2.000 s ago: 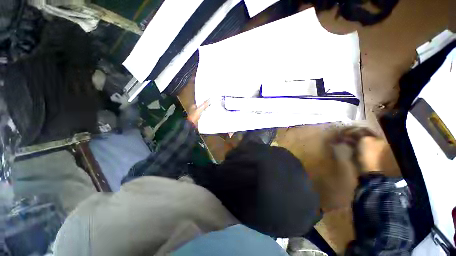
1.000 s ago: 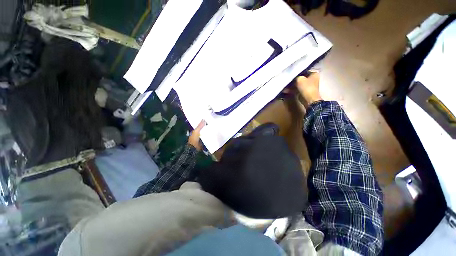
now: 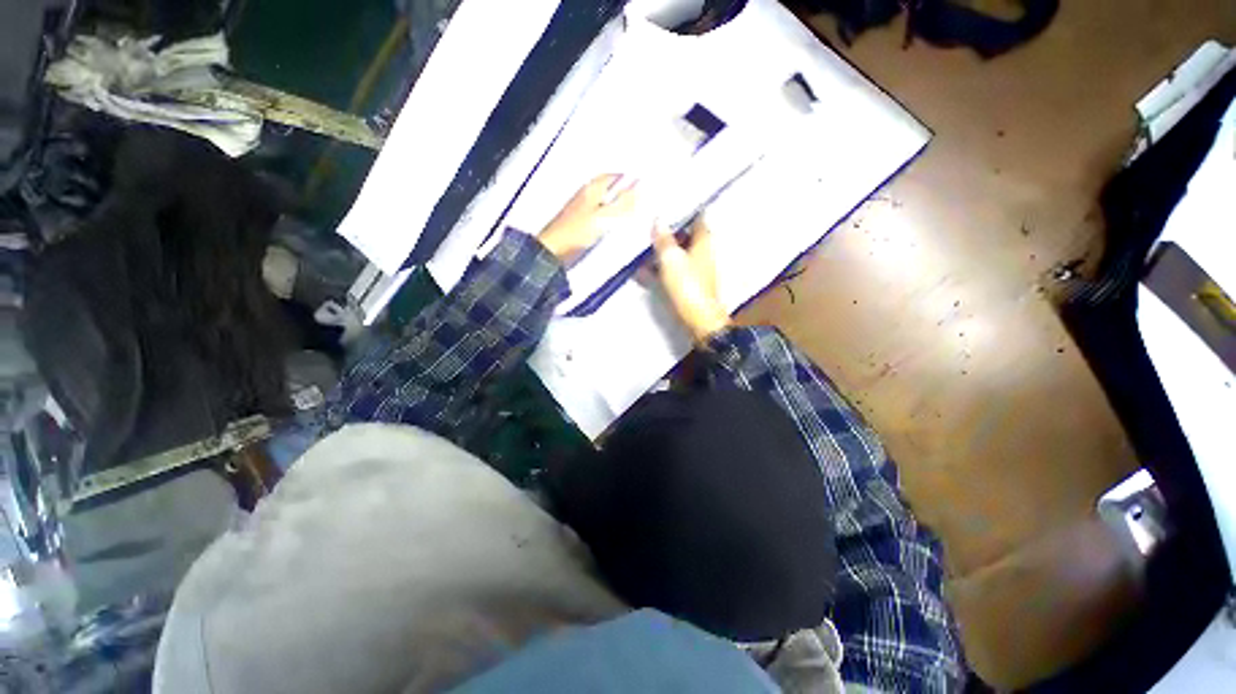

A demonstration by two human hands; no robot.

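A large cut bundle (image 3: 827, 170) with a white paper top and dark edges lies slanted on the brown table. A narrow white-topped strip with a dark near edge lies on it. My left hand (image 3: 586, 220) is over the strip's far side, its fingertips washed out against the white. My right hand (image 3: 691, 278) is at the strip's near edge, with thumb and a finger apart and touching the dark edge. Two small dark-edged pieces, one nearer (image 3: 698, 126) and one farther right (image 3: 801, 92), show on the paper.
White-topped dark layers (image 3: 441, 129) lie left of the bundle. The brown table (image 3: 949, 353) carries dark specks. Black offcuts (image 3: 996, 25) lie at the top. At right are a white-topped lay (image 3: 1193, 434) and a brown bar (image 3: 1200, 298). A black rounded shape (image 3: 698, 508) hides the near area.
The bundle was turned to a slant and now lies slightly farther right. Both hands have left its edges and come together at the strip. The strip has shifted towards the near left.
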